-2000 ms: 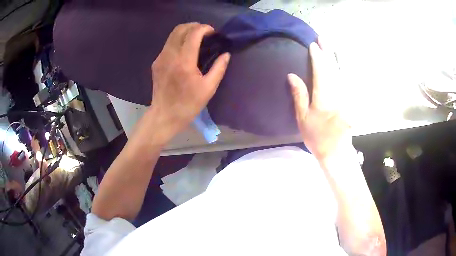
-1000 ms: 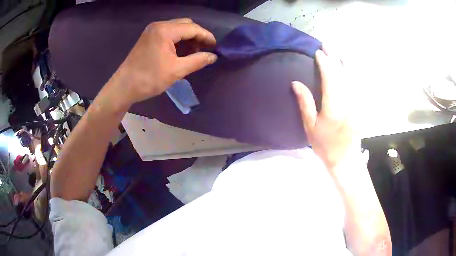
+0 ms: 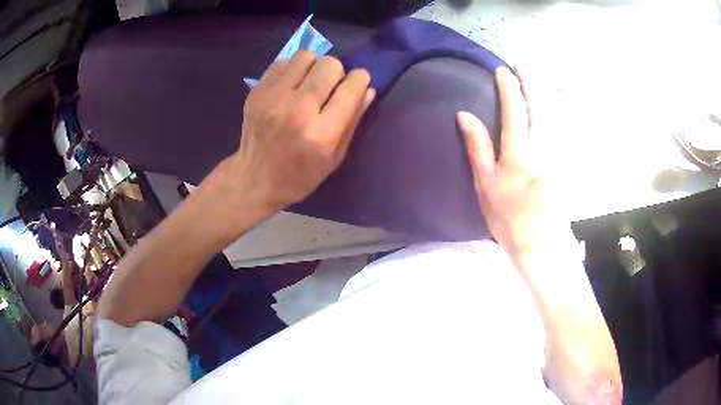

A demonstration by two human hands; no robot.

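A purple-navy fabric strip [image 3: 411, 46] lies in a curve along the far side of the rounded end of the dark purple-grey pressing board [image 3: 419, 150]. My left hand [image 3: 304, 119] has its fingers curled over the strip's left end and grips it. A light blue piece [image 3: 304, 43] sticks out beyond my left knuckles; its middle is hidden by the hand. My right hand [image 3: 510, 158] lies at the board's right edge, thumb and fingers apart, with its fingertips on the strip's right end.
The off-white tabletop [image 3: 292, 237] shows under the board's near edge and, in glare, at the right. Pale cord loops [image 3: 700, 142] lie at the far right. Cluttered small items and cables [image 3: 79, 237] are at the left. Dark cloth [image 3: 656, 277] hangs at the lower right.
My left hand has turned over and moved right onto the strip. The light blue piece has swung from below the hand to beyond it. The strip is more curved. My right hand has stayed nearly still.
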